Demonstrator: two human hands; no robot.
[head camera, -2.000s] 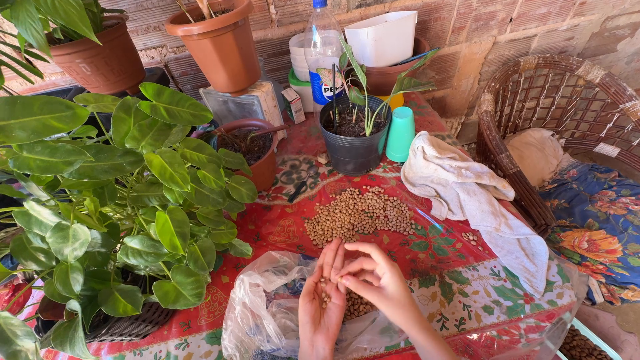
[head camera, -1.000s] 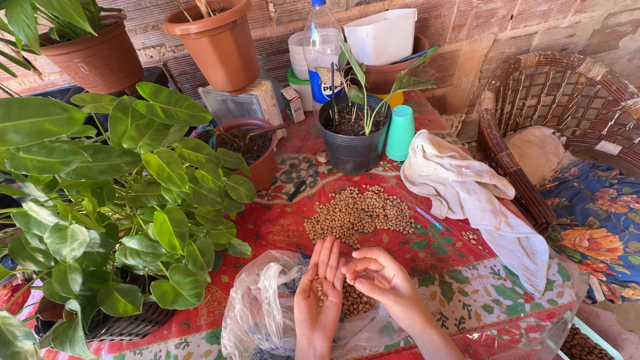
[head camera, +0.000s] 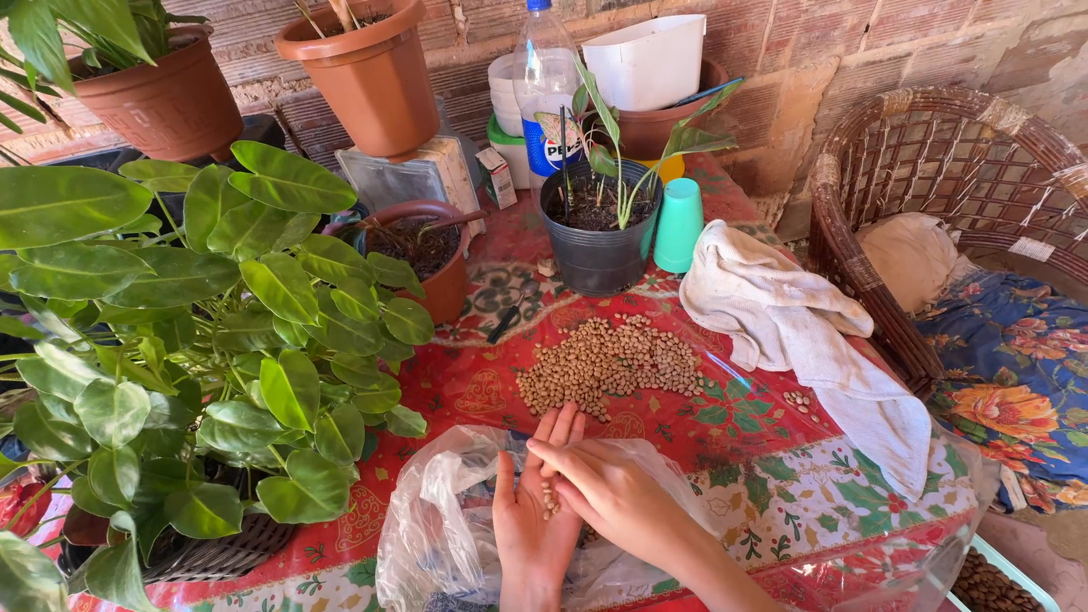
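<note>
My left hand (head camera: 534, 501) is palm up with its fingers spread, and a few light brown beans (head camera: 550, 500) lie loose on the palm. My right hand (head camera: 608, 489) is bent over that palm, its fingertips near the beans; whether it holds any is hidden. Both hands are above a clear plastic bag (head camera: 433, 518), whose contents they largely cover. Just beyond my left fingertips a pile of beans (head camera: 608, 361) is spread on the red patterned tablecloth (head camera: 459, 374). A small group of beans (head camera: 803, 399) sits apart at the right, beside a whitish cloth (head camera: 786, 314).
A leafy plant (head camera: 204, 340) fills the left side. Behind the pile stand a black pot (head camera: 599, 246), a turquoise cup (head camera: 678, 225), a plastic bottle (head camera: 544, 93) and a terracotta-coloured pot (head camera: 438, 280). At right are a wicker chair (head camera: 875, 280) and a tray of darker beans (head camera: 990, 586).
My right hand has moved left over my left palm. One second ago the two hands were farther apart, with the left palm more exposed.
</note>
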